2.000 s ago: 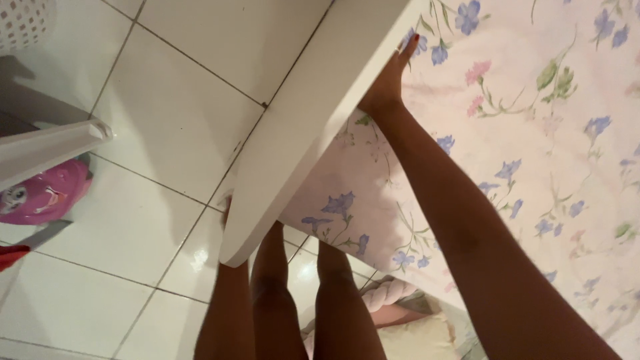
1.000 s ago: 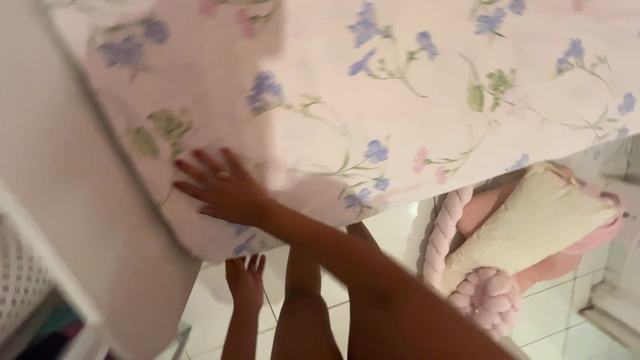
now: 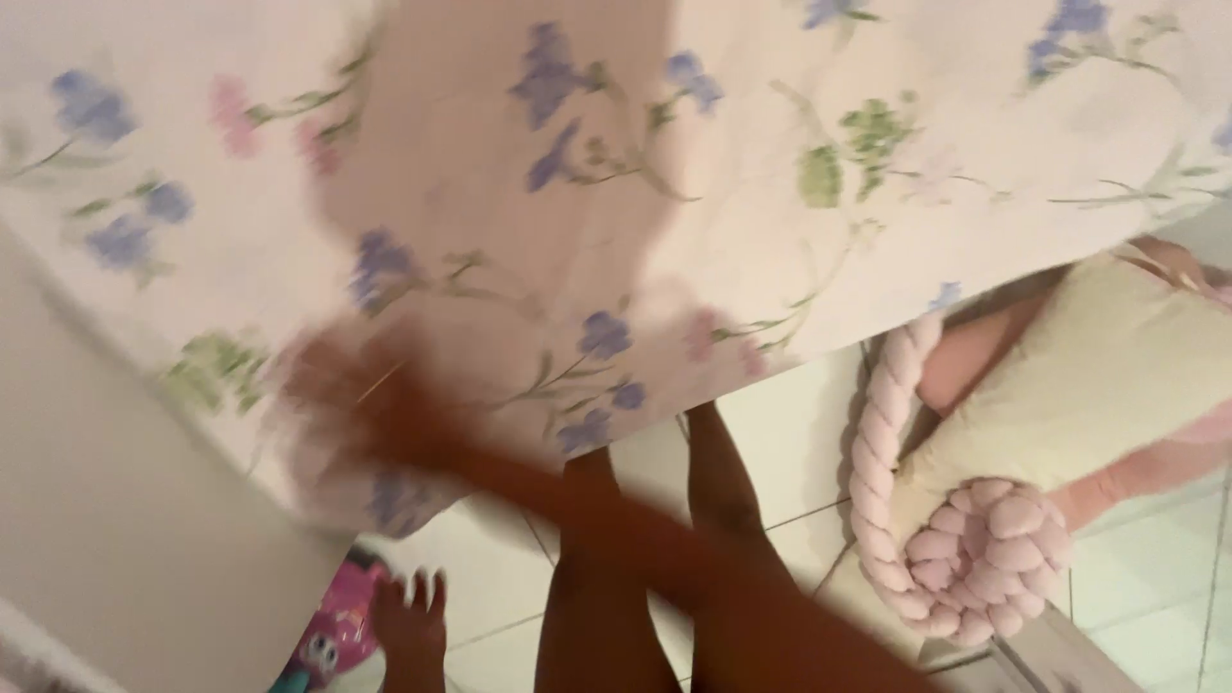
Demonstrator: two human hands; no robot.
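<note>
A pale pink sheet with a blue, pink and green flower print covers a mattress-like surface across the upper view. My right hand, strongly blurred, is over the sheet near its lower left corner; nothing shows in its grasp, and its fingers are too blurred to tell how they are set. Below that corner, off the sheet, my left hand is raised with its fingers apart and holds nothing.
A white panel runs along the sheet's left side. Under it lies a pink object with cartoon eyes. On the right are a pink braided cushion and a cream pillow. My legs stand on white floor tiles.
My left hand was at the panel's end two seconds ago and is now free below the sheet's corner. My right hand has left the panel's edge and is over the sheet. The view has turned and shifted.
</note>
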